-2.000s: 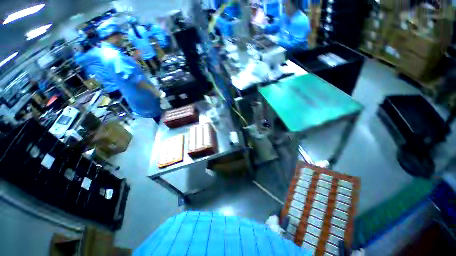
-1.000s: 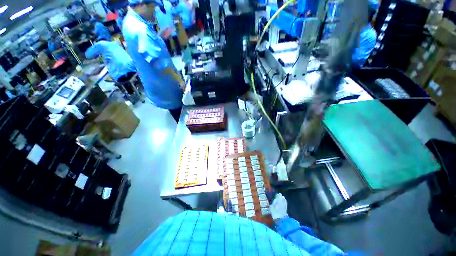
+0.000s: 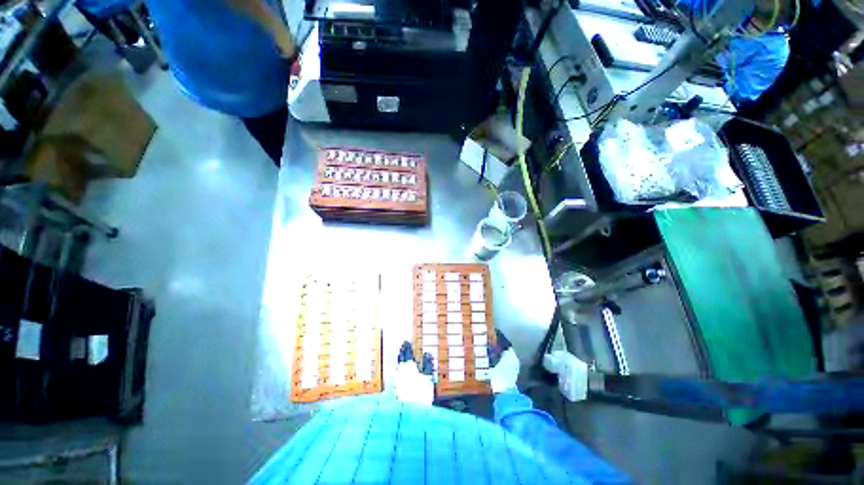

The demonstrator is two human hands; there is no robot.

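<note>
An orange-brown carrier tray [image 3: 441,329] with three rows of pale rectangular pieces lies over the shiny metal table, in front of me. My left hand [image 3: 415,371], in a white glove with dark fingertips, holds its near left edge. My right hand [image 3: 503,364], gloved the same way, holds its near right edge. Whether the tray rests on the table or on something beneath it cannot be told. A second orange tray [image 3: 337,386] with pale pieces lies to the left, strongly lit. A red-brown stack of trays [image 3: 369,210] stands farther back.
The metal table [image 3: 284,256] carries two white cups [image 3: 491,239] right of the trays. A green-topped table [image 3: 734,284] and a black bin [image 3: 805,220] are at the right. Black crates [image 3: 71,332] are at the left. A person in blue [image 3: 213,57] stands beyond the table.
The view has turned left and then down over the metal table. The tray in my hands has come from beside the green table to the metal table, between the other tray and the cups.
</note>
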